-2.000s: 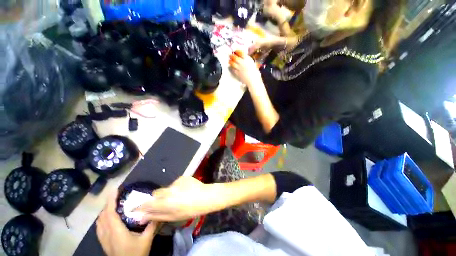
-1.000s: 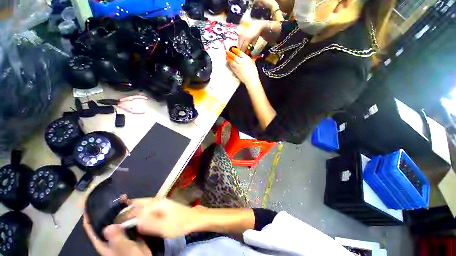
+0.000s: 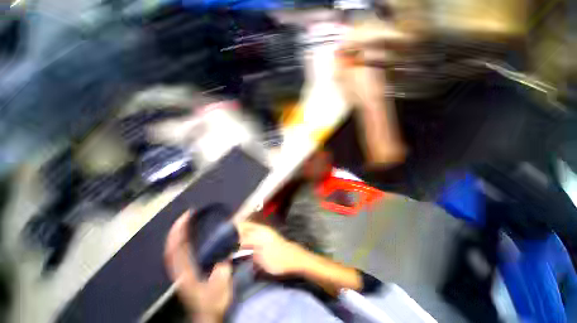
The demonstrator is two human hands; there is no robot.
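The head view is strongly blurred. A black camera housing is held above the near edge of the dark work mat. My left hand grips it from the left and below. My right hand is at its right side with fingers curled, and a small white cloth or wad shows at its fingertips. Whether the right fingers touch the housing is too blurred to tell. The housing's dotted face is not visible.
Blurred black housings lie left of the mat, with a dark heap behind. Pink-handled cutters lie beyond the mat. A neighbouring worker's arm reaches over the bench at the right. A red stool and blue crates stand below.
The whole view has shifted and blurred. The housing is turned differently in my left hand. My right hand has moved from over the housing to its right side, still with the white wad.
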